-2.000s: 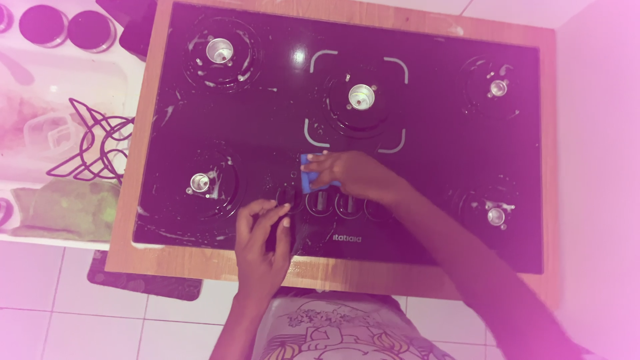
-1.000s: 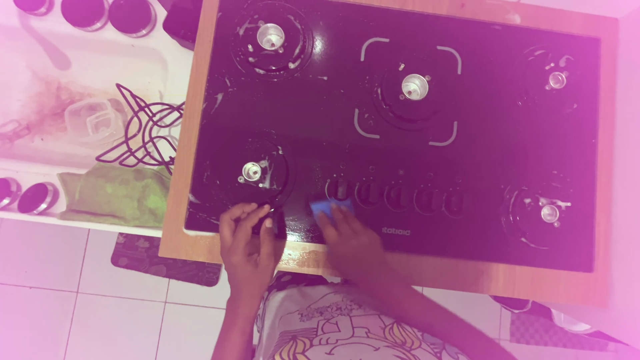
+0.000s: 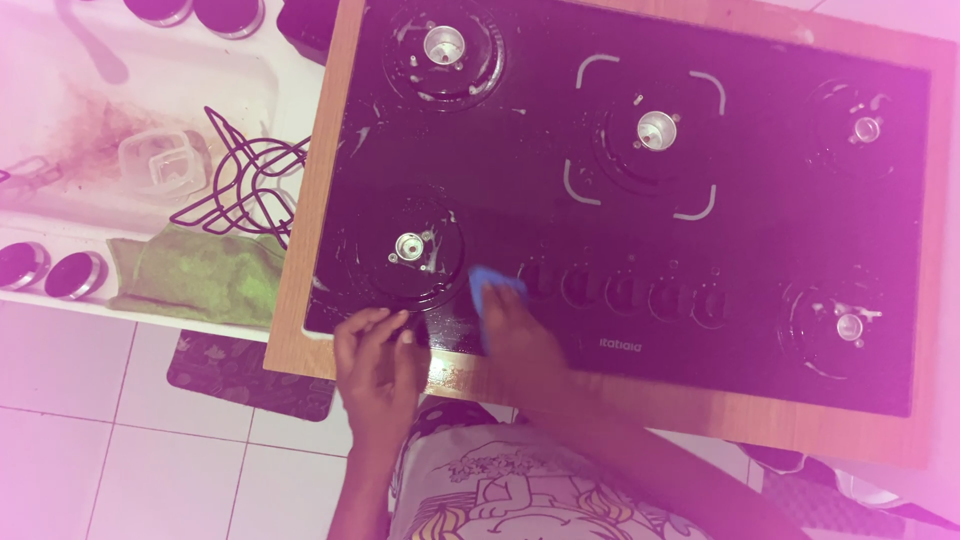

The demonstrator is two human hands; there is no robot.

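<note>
A black glass gas cooktop (image 3: 487,195) lies below me with its burner grates off and whitish suds around several bare burner bases. My right hand (image 3: 521,352) holds a blue sponge or cloth (image 3: 496,289) against the glass, just left of the control knobs (image 3: 622,291). Near the front left corner, my left hand (image 3: 379,360) rests with bent, spread fingers at the cooktop's edge, below the front left burner base (image 3: 409,247). It holds nothing that I can see. Wet droplets shine on the glass between the two hands.
A wooden countertop edge (image 3: 300,277) frames the cooktop. On the left is a white sink (image 3: 45,82) with a clear plastic container (image 3: 169,165), black wire grates (image 3: 255,176), a green cloth (image 3: 202,274) and round black burner caps (image 3: 75,275). A dark mat (image 3: 251,371) lies on the tiled floor.
My right hand with the blue sponge or cloth has moved from beside the knobs' upper left, down toward the front edge, then slightly back up and left. My left hand stays near the front edge.
</note>
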